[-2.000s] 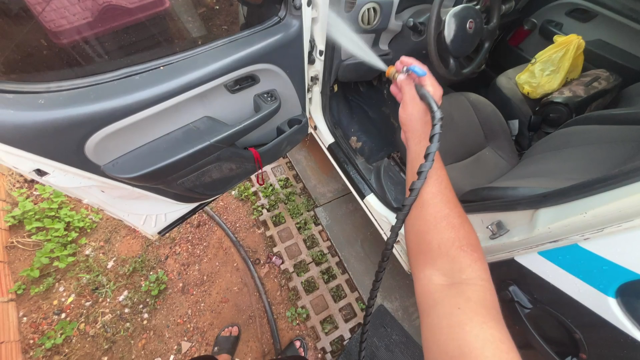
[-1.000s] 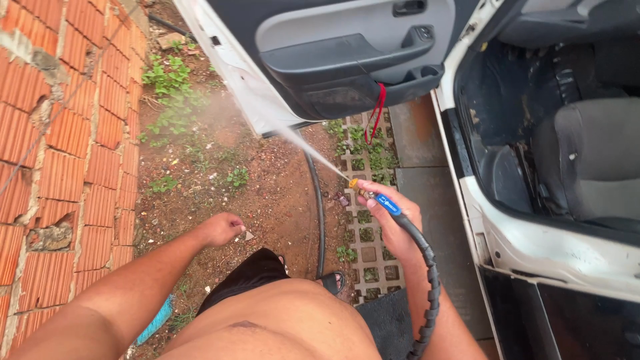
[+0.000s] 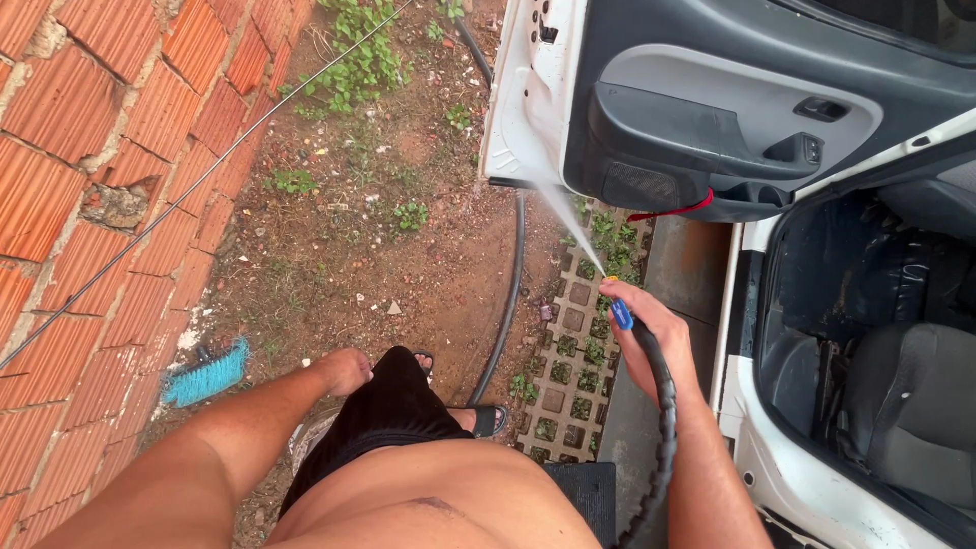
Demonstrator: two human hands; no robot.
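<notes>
My right hand (image 3: 652, 335) grips a hose nozzle with a brass tip and a blue lever handle (image 3: 621, 313). A black, spiral-wrapped hose (image 3: 662, 435) runs down from it along my forearm. A fan of water (image 3: 568, 217) shoots up and left from the tip onto the lower edge of the open white car door (image 3: 526, 145). A red strap (image 3: 675, 214) hangs from the door's pocket. My left hand (image 3: 348, 372) is loosely curled beside my black shorts (image 3: 381, 404), touching or very near the cloth; whether it pinches the fabric I cannot tell.
A hollow-brick wall (image 3: 114, 213) stands on the left, crossed by a thin cable, with a blue-bristled broom head (image 3: 206, 374) at its foot. A dark hose (image 3: 515, 290) lies on the dirt beside perforated paving blocks (image 3: 554, 400). The car's seat (image 3: 915, 412) is at the right.
The spray, aimed into the car's front area two seconds ago, now strikes the door's edge. My left hand came into view a second ago and is now beside my shorts. The view has swung left.
</notes>
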